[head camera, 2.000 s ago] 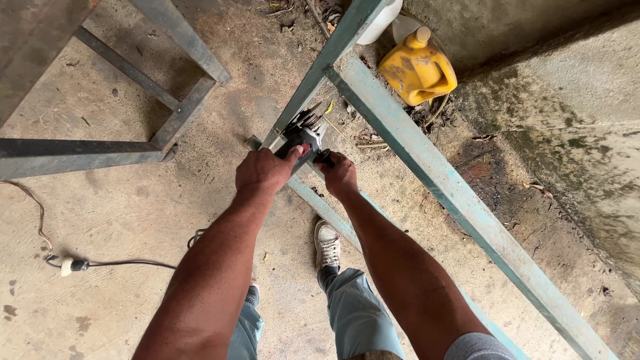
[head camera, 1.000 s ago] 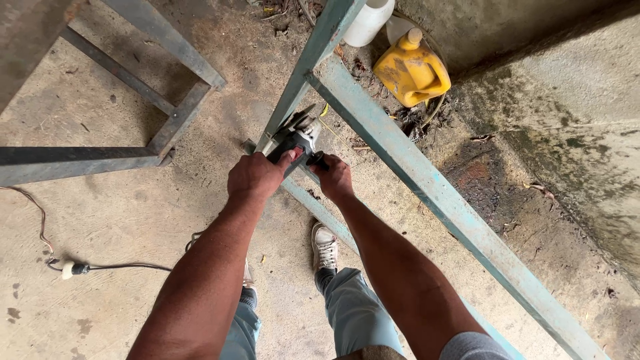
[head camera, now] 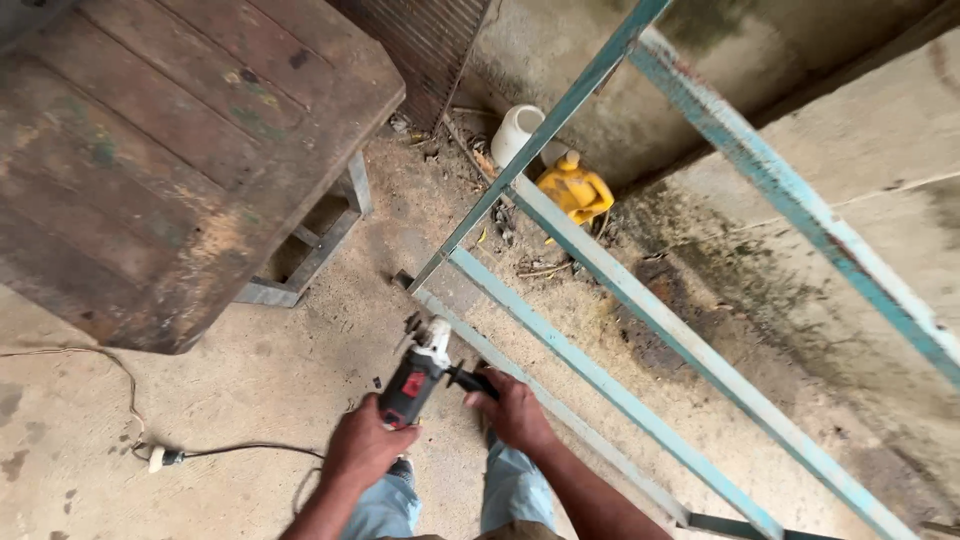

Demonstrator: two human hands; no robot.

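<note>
An angle grinder [head camera: 412, 379] with a dark body, red marks and a pale metal head is held between both hands. My left hand [head camera: 369, 442] is wrapped around the rear of its body. My right hand [head camera: 516, 411] grips the black side handle that sticks out to the right. The grinder's head lies just left of the lower corner of a metal frame [head camera: 570, 360] with worn turquoise paint, apart from it as far as the view shows. The disc is seen edge-on and blurred.
A wooden-topped table [head camera: 172, 165] on metal legs stands at upper left. A power cord with a white connector [head camera: 156, 458] lies on the concrete floor. Behind the frame are a yellow jug [head camera: 574, 191], a white container [head camera: 516, 135] and a stained wall [head camera: 877, 150].
Both hands have drawn the grinder back from the frame's bar, toward the body. The view has shifted widely, showing the tabletop and more of the frame.
</note>
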